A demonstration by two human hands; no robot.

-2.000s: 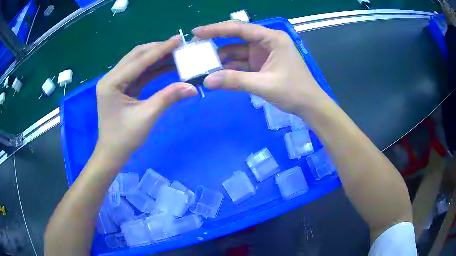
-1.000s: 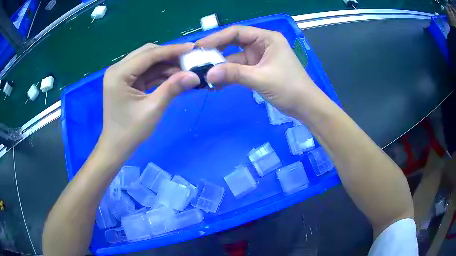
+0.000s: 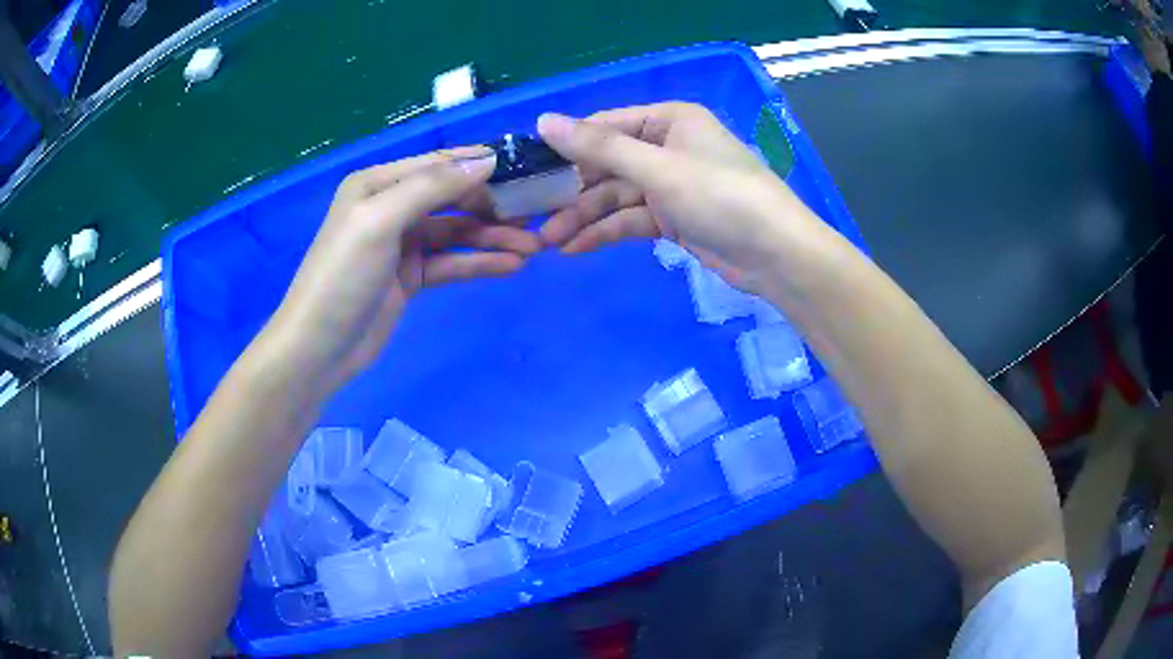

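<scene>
A white unit (image 3: 536, 193) is held between both hands above the far part of the blue bin (image 3: 515, 348). Its black end faces up, with a small pale pin on it. My left hand (image 3: 399, 225) grips its left side with thumb and fingers. My right hand (image 3: 656, 174) grips its right side, thumb at the black end's upper right. I cannot tell whether a clear cover is on the unit. Clear plastic covers (image 3: 437, 502) lie piled at the bin's near left, and several more (image 3: 756, 457) lie at the right.
A green belt (image 3: 322, 103) runs beyond the bin, carrying scattered white units (image 3: 454, 86). A pale metal rail (image 3: 900, 48) borders it. A dark work surface (image 3: 978, 193) lies right of the bin. Part of a person (image 3: 1149, 26) shows at the upper right edge.
The unit has been tipped so its black end now faces up, and my hands have lowered slightly with it. My thumbs have moved to the top. White units on the belt have shifted left.
</scene>
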